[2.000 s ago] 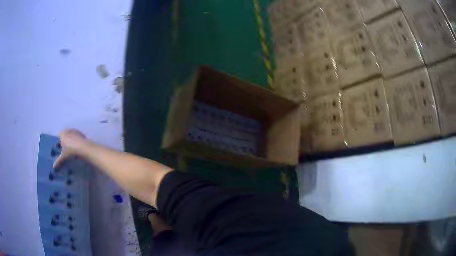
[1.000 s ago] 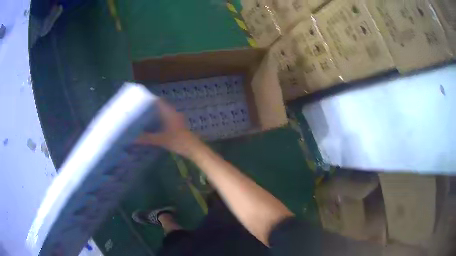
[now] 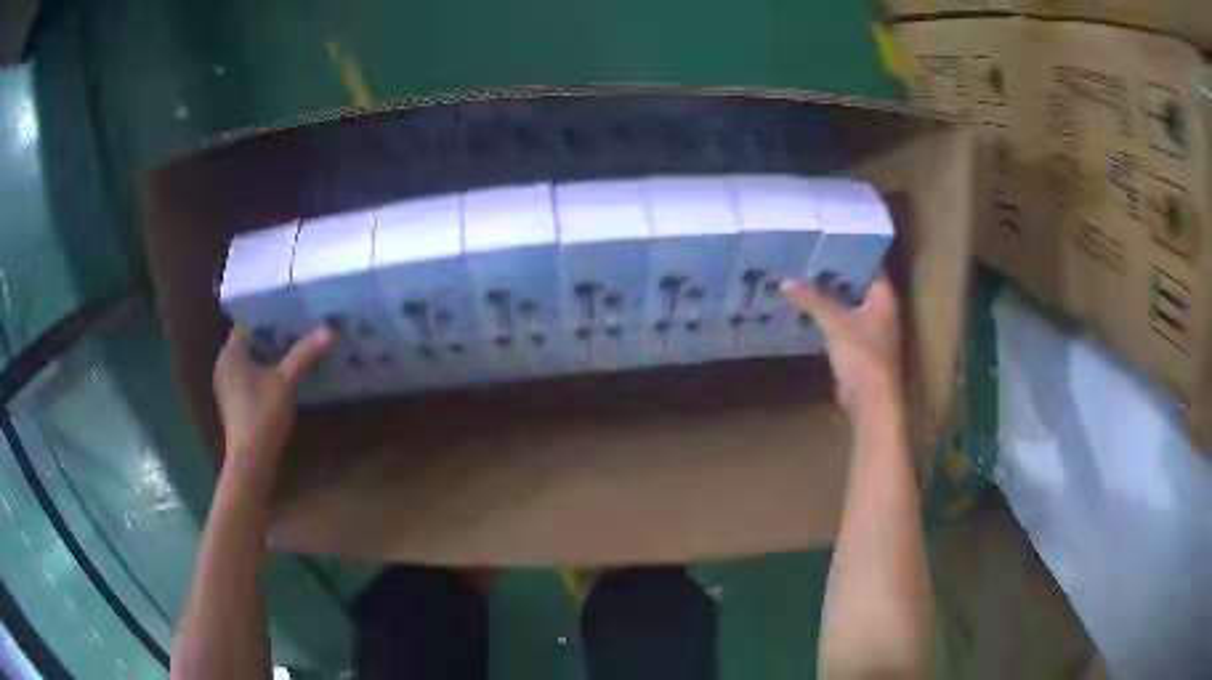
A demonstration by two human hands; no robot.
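Observation:
A row of several retail boxes [image 3: 532, 299], pale blue with dark earphone pictures and whitish tops, is held in or just over the open shipping carton [image 3: 558, 498]. My left hand [image 3: 266, 392] grips the row's left end, with the thumb on the picture face. My right hand [image 3: 857, 339] grips its right end in the same way. The row tilts slightly, its right end higher in view. Behind it, the carton's far part is in shadow with faint dark marks. The row hides much of the carton's inside, so I cannot tell if it touches the boxes below.
Brown sealed cartons [image 3: 1090, 160] with dark print stand at the right. A whitish smooth surface [image 3: 1123, 492] lies at the lower right. Green floor [image 3: 638, 47] with yellow line pieces shows beyond the carton. My legs are at its near side.
The row of boxes has moved from beside the carton to in or over it, now level across. My left hand has come into view on it. The carton fills more of the view.

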